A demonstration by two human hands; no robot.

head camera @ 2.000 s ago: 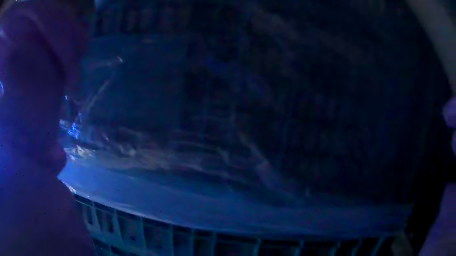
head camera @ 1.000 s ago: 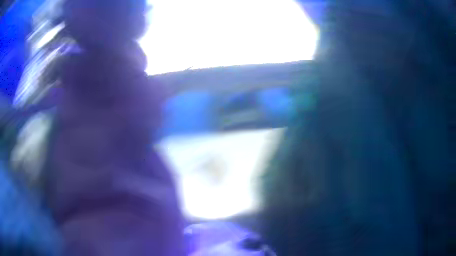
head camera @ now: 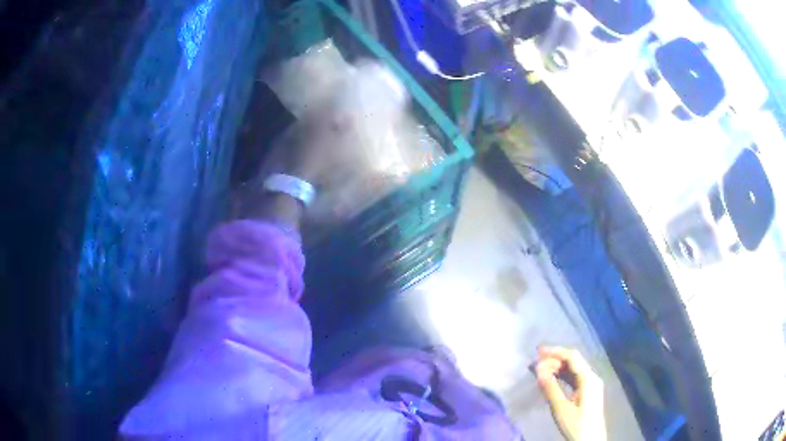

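Note:
My left hand (head camera: 332,159) reaches into a green slotted crate (head camera: 418,228) at the upper middle. It is blurred, with a white band at the wrist and a purple-lit sleeve below. Whitish, shiny material that looks like plastic bags (head camera: 388,99) lies around it in the crate. Whether my fingers hold any of it cannot be told. My right hand (head camera: 570,388) is at the bottom right over the pale floor, with fingers loosely curled, a gap inside and nothing visible in it.
White rounded units with black end panels (head camera: 748,200) stand in a row on the white bench (head camera: 715,332) at the right. A thin white cable (head camera: 427,62) hangs behind the crate. Large shiny blue-green plastic (head camera: 129,224) stands at the left. Dark blue material runs below the bench edge.
The view has swung from close dark plastic, then a blur, to the crate and bench. My left hand now shows in the crate and my right hand at the bottom right.

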